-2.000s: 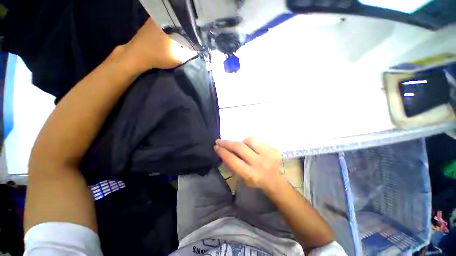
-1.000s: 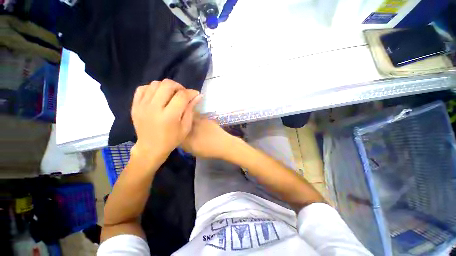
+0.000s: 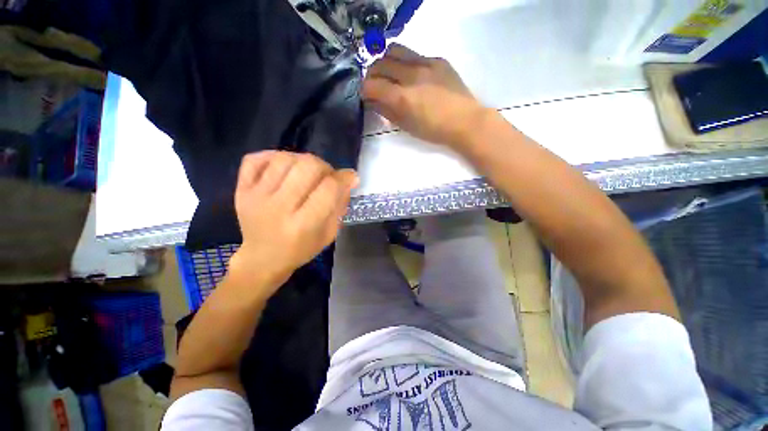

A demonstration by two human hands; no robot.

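Note:
The black garment piece lies on the left of the white table and hangs over its front edge beside my lap. Its right edge runs up to the presser foot and needle area at top centre. My left hand pinches the garment's edge near the table's front edge. My right hand is at the same edge just below the needle, fingers bent; its fingertips are partly hidden, so I cannot tell whether they grip the cloth. The blue round part hangs just above my right hand.
The silvery table edge runs across the front. A smartphone lies in a beige tray at right. A plastic-lined mesh basket stands below right. Blue crates stand at left, and a blue basket is under the table.
My right hand has moved from beside my left hand up to the needle area. My left hand has moved slightly down and right, to the cloth edge. The view now shows less of the machine than at first.

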